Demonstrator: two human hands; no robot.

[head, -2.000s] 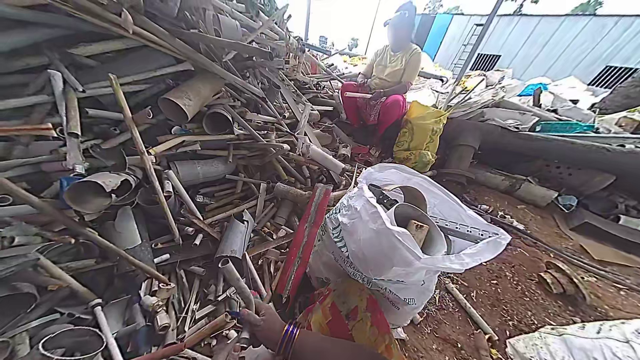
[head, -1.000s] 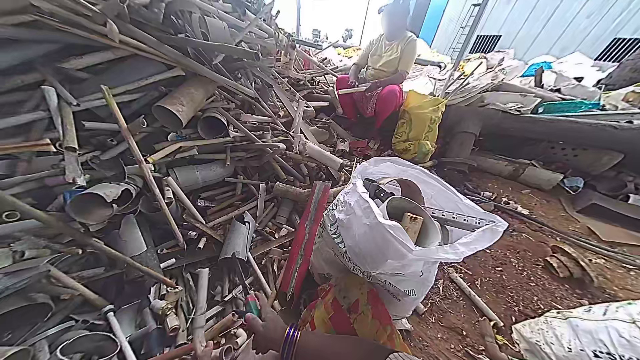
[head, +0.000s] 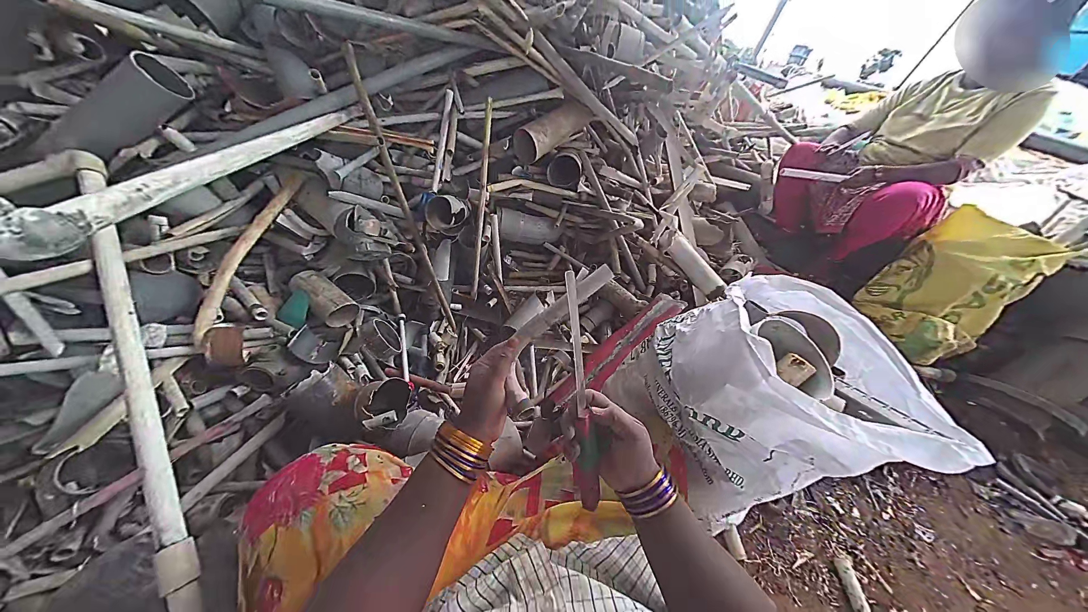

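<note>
My left hand [head: 491, 384] is closed around the lower end of a greyish plastic pipe piece [head: 563, 306], which slants up to the right. In my right hand [head: 614, 442] is a tool with a red and green handle [head: 588, 455]; its narrow, flat blade [head: 575, 340] points upward beside the pipe piece. The two hands are close together above my lap, with bangles on both wrists. Just right of them stands a white woven sack [head: 705, 391], its mouth spread wide around pipe pieces [head: 803, 340].
A heap of scrap pipes [head: 501, 229] rises in front and to the left, with a long white pipe [head: 136, 382] near my left side. A co-worker [head: 926, 161] sits at the upper right, behind a yellow sack [head: 960, 280]. Bare soil [head: 901, 527] lies at the lower right.
Both hands are now raised over my lap with the pipe piece and the bladed tool; a second earlier one hand was low beside the heap. The view has swung left.
</note>
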